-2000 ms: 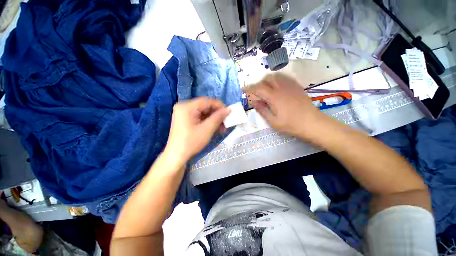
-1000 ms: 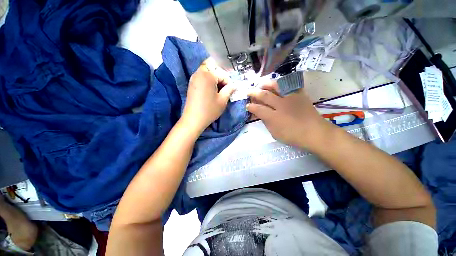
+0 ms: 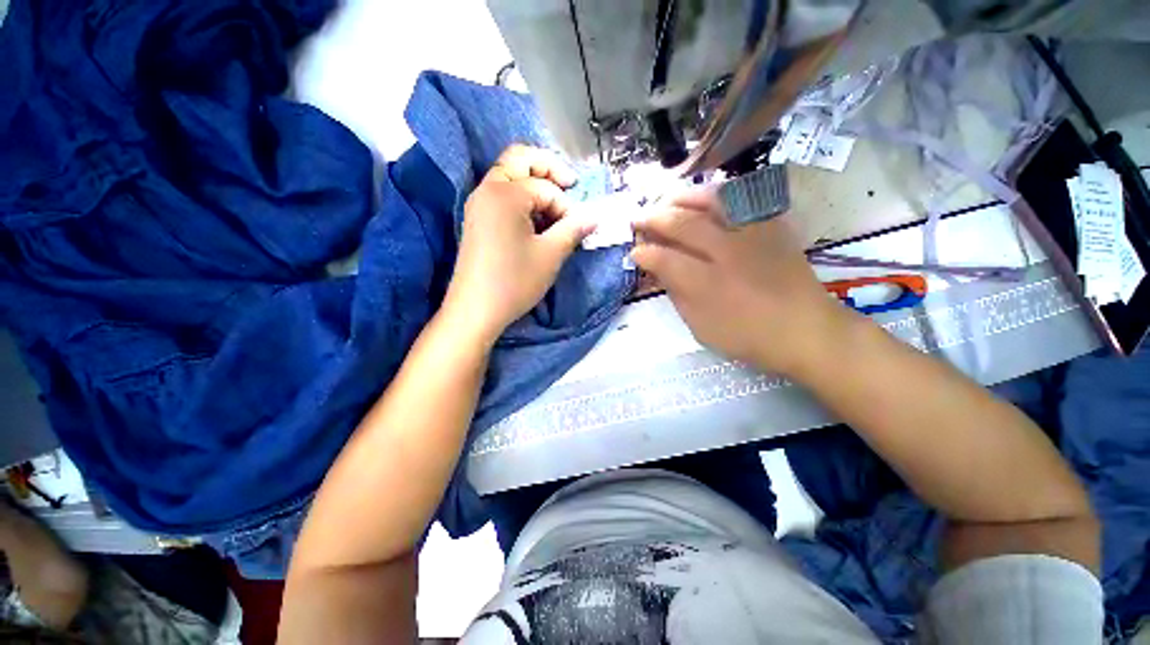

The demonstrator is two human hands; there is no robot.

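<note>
The blue denim-like garment (image 3: pixel 240 302) fills the left of the table, and a flat part of it lies by the needle area of the sewing machine (image 3: pixel 561 63). A small white label (image 3: pixel 610 224) lies on the cloth below the lit needle area. My left hand (image 3: pixel 520 239) pinches the label's left side between thumb and finger. My right hand (image 3: pixel 719 258) has its fingertips at the label's right edge. Whether they grip it or only press it cannot be told. Glare hides the needle tip.
Orange-and-blue snips (image 3: pixel 883 294) and a thin stick (image 3: pixel 933 267) lie right of my right hand. A dark flat tray (image 3: pixel 1059 189) holds white slips (image 3: pixel 1101 239). Lilac ribbon (image 3: pixel 971 107) lies behind. A ruler strip (image 3: pixel 706 397) runs along the front edge. Another person's arm (image 3: pixel 38 554) shows lower left.
Both hands moved from near the table's front up to the needle area with the white label, which now lies on the cloth there. Over the last second they have barely moved.
</note>
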